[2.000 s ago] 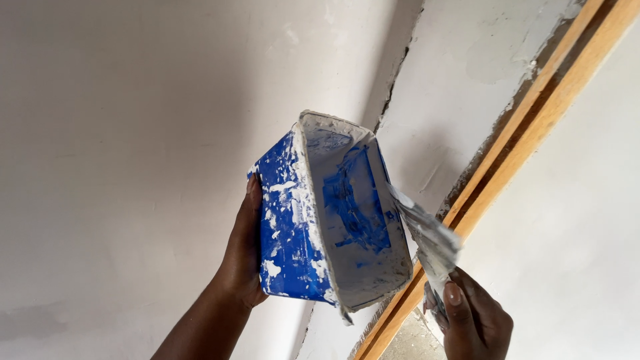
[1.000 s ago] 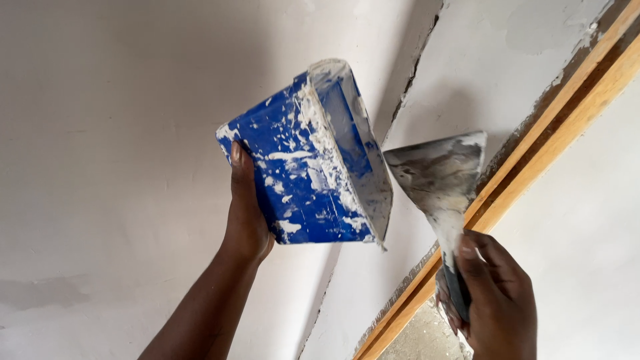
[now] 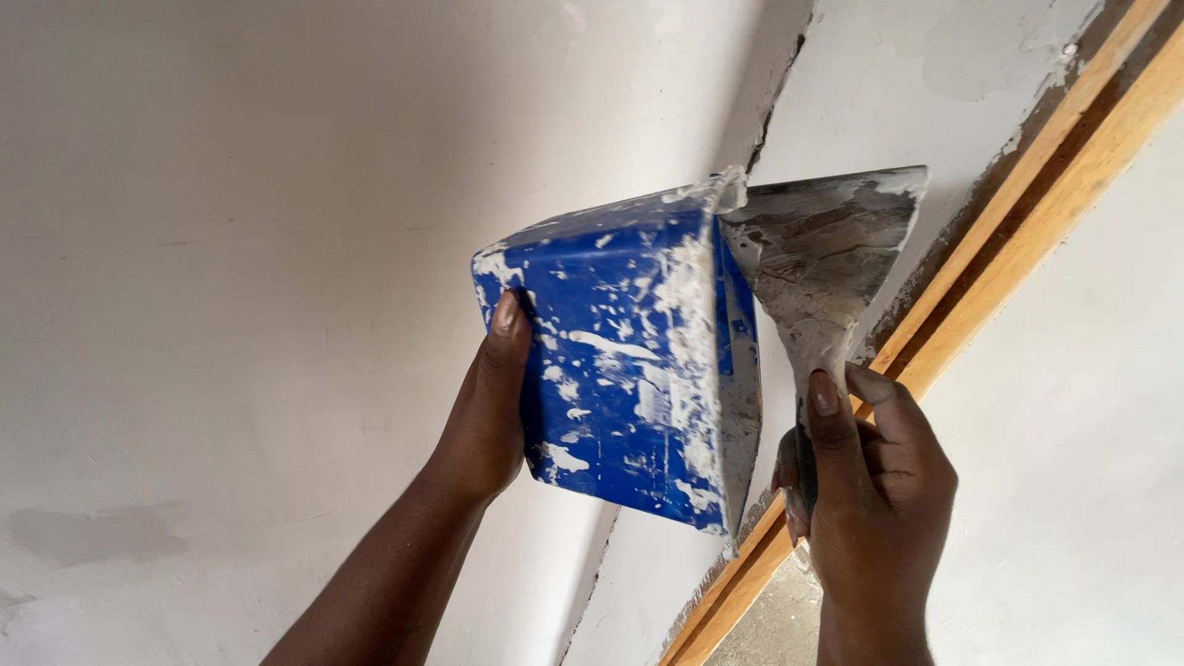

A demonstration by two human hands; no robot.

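My left hand (image 3: 490,407) holds a blue plastic tub (image 3: 610,370) by its base end, thumb along the near side. The tub lies tipped over, its mouth facing right, and white filler is smeared and dried over its side and rim. In my right hand (image 3: 869,462) is a wide putty knife (image 3: 832,240), gripped by its handle with the blade up. The blade is coated in grey and white filler, and its left corner is at the tub's upper rim. Most of the tub's inside is hidden from view.
Behind the hands is a pale plastered wall (image 3: 277,277) with a dark crack (image 3: 782,83) running down from the top. A wooden frame strip (image 3: 1017,203) crosses diagonally on the right, edged by rough, bare plaster. Low in the middle a patch of rough grey surface (image 3: 772,610) shows.
The tub has turned so its outer side faces me and its inside shows far less than two seconds ago. The putty knife, edge-on at the rim then, now shows its broad face.
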